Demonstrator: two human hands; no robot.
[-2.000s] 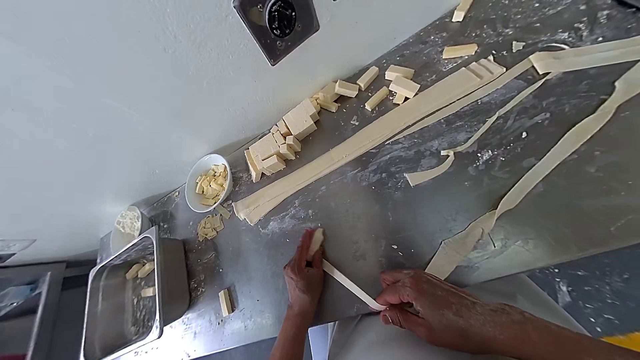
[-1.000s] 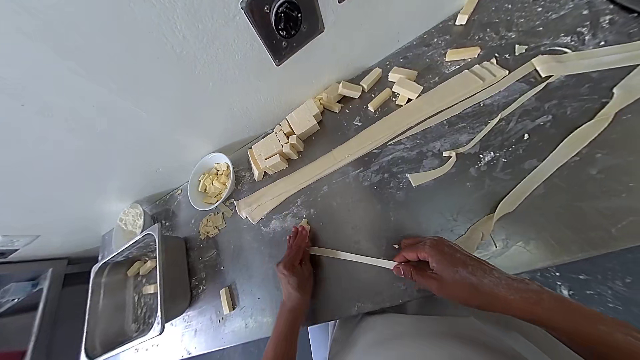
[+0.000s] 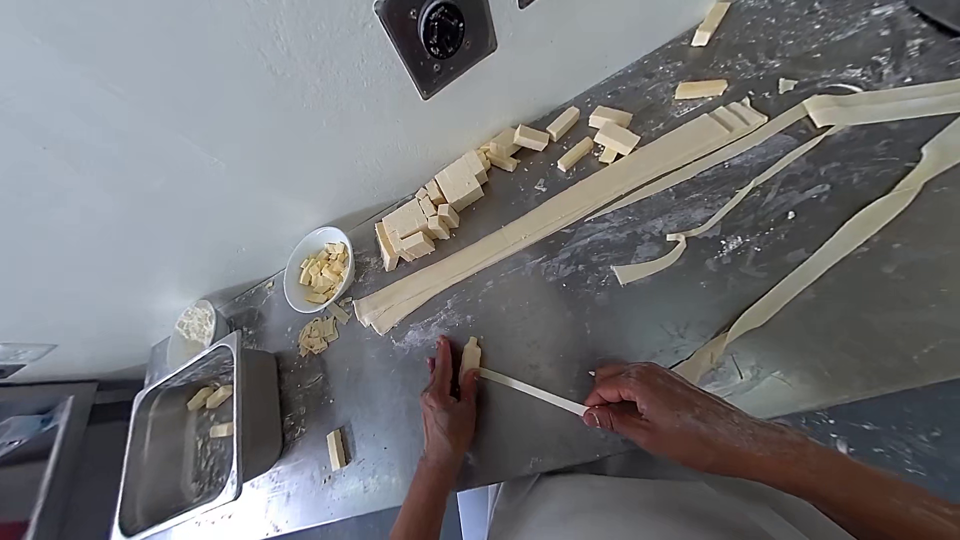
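Near the front edge of the metal counter, my left hand holds a small dough-wrapped stick between thumb and fingers. A narrow dough strip runs taut from it to my right hand, whose thumb and fingers pinch its other end. Long flat layered dough strips lie diagonally behind the hands. Blocks and sticks that look like cheese are heaped along the wall side. A lone stick lies left of my left hand.
A white bowl of pale chips stands by the wall, with flat scraps beside it. Farther left are a bowl of white powder and a deep metal pan holding several sticks. More dough strips trail at the right. A socket is on the wall.
The strip between my hands is shorter than one second ago. The stick at my left hand now shows more, with dough around it. My right hand has lowered slightly.
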